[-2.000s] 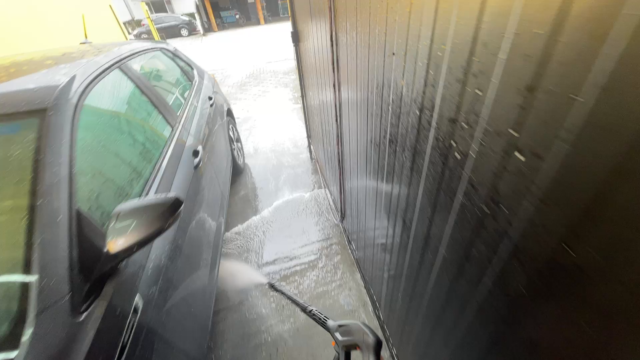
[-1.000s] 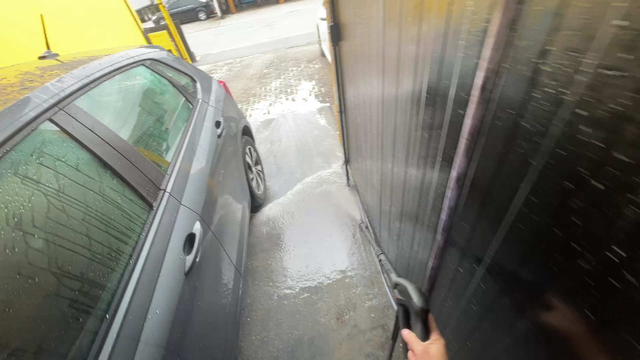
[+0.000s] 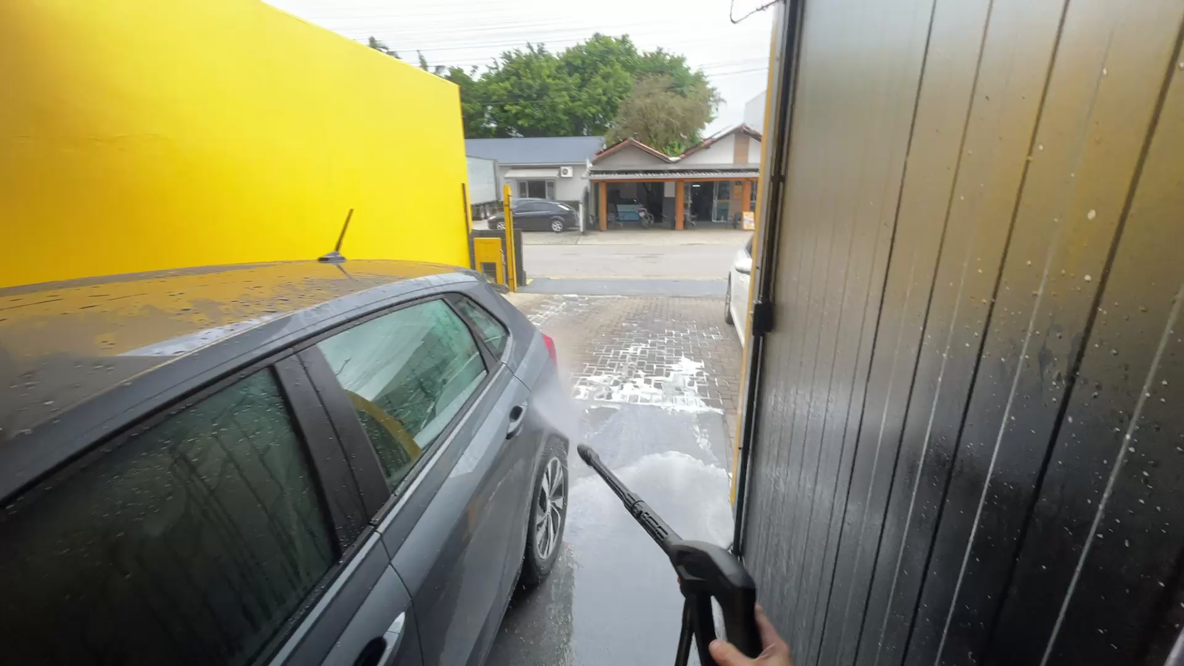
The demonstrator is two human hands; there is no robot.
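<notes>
My right hand grips the black handle of a pressure washer gun at the bottom, right of centre. The gun's lance points up and to the left, and a fine water spray leaves its nozzle toward the rear side of a grey car. The wet car fills the left side, its windows shut and its roof beaded with drops. Its rear wheel stands just left of the lance. My left hand is out of view.
A dark, wet ribbed metal panel wall runs close along the right. Foam lies on the paving bricks behind the car. A yellow wall rises beyond the car, and a white car shows partly past the panel edge.
The lance pointed along the foot of the panel wall a second ago; now it points toward the car's rear, with spray there. The view has tilted up.
</notes>
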